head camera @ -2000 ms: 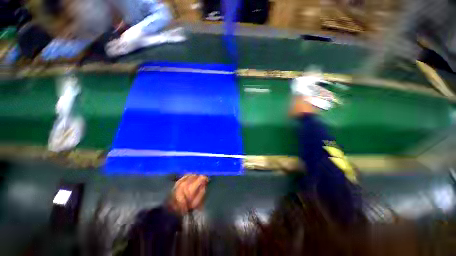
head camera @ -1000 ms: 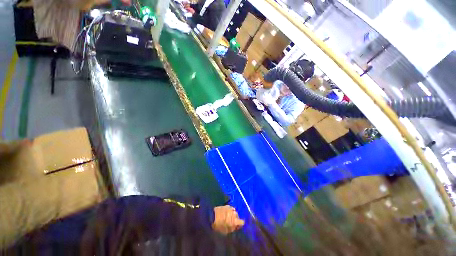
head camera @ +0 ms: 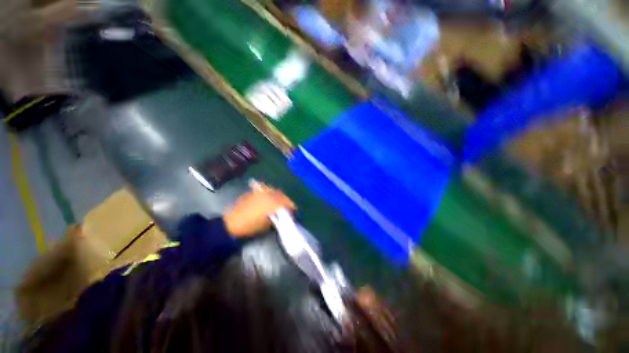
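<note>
The picture is blurred. My left hand (head camera: 258, 210) is over the dark green bench, closed on the upper end of a long white bagged piece (head camera: 303, 251). The piece slants down to the right in clear, shiny plastic. My right hand (head camera: 372, 307) shows only as a blurred patch at the lower right, near the piece's lower end; its grip cannot be made out. Any square unit at either end is hidden or too blurred to tell.
A phone (head camera: 231, 164) lies on the bench (head camera: 155, 162). A blue sheet (head camera: 379, 169) spans the green conveyor (head camera: 314, 96), with a white unit (head camera: 269, 98) on the belt. A brown carton (head camera: 114, 224) stands at lower left. A person's blue sleeve (head camera: 407, 34) shows across the belt.
My left hand has moved from the blue sheet's edge to above the bench and now holds the white bagged piece. My right hand has come partly into view. The camera view has shifted.
</note>
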